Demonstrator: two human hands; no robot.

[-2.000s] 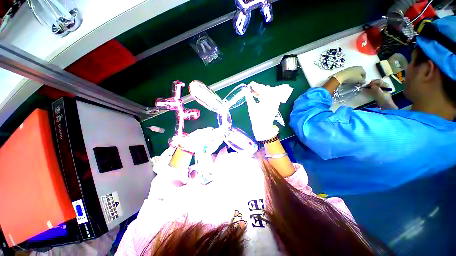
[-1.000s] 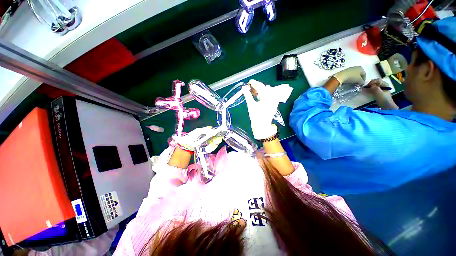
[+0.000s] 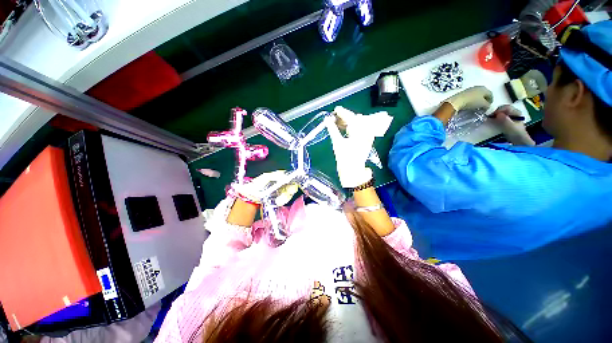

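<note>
A large clear balloon-dog lamp [image 3: 300, 159] is held in front of my chest over the green bench, its segments whitish. My left hand [image 3: 272, 185], in a pale glove, is closed around its lower left part. My right hand [image 3: 351, 146], in a white glove, holds the upper right segment and also has a white cloth [image 3: 377, 126] at its fingers. A smaller balloon-dog lamp [image 3: 239, 149] glows pink just left of the large one, near my left wrist. I cannot tell whether my left hand touches it.
A grey-white box [image 3: 149, 201] and an orange-red panel [image 3: 41, 234] stand left. Beyond the bench rail, a green belt [image 3: 221, 94] carries a clear shell [image 3: 284, 62] and a lit lamp [image 3: 331, 21]. A dark-ended reel [image 3: 388, 89] sits ahead. A blue-gowned person [image 3: 470, 181] works right.
The large lamp has gone from bright white-violet to nearly unlit. The clear shell and the lit lamp on the belt have shifted slightly to the right. My hands have barely moved.
</note>
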